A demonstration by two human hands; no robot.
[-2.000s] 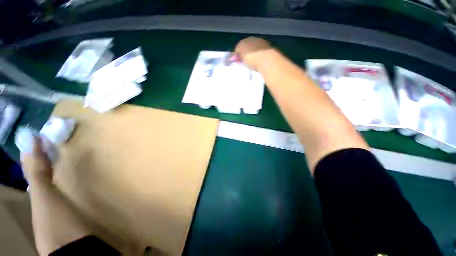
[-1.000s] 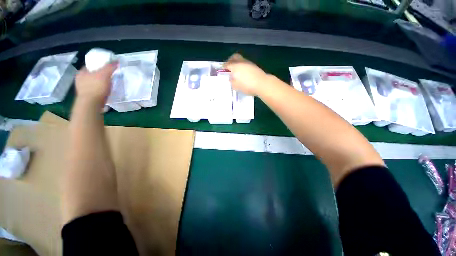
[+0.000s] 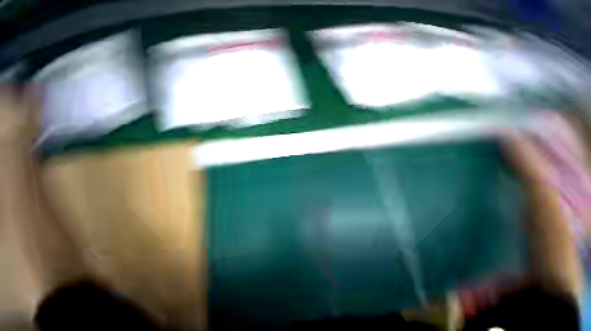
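Note:
The whole view is blurred by motion. White trays (image 3: 230, 84) lie in a row on the green belt, with pink strips near their back edges. My left forearm rises along the left edge, and my left hand (image 3: 18, 110) is smeared and partly cut off by the tray at the far left. My right arm is at the right, and my right hand (image 3: 521, 145) is a blur beside pink bagged items (image 3: 567, 165). Whether either hand holds anything cannot be told.
A tan cardboard sheet (image 3: 129, 220) lies on the left of the green bench. A pale edge rail (image 3: 356, 137) runs between bench and belt. A reddish-pink blurred patch (image 3: 486, 294) shows at the lower right by my dark sleeve.
The view has swung right. My right hand has left the middle tray and moved to the bench's right side. My left hand, earlier with a white bundle, is now at the left edge.

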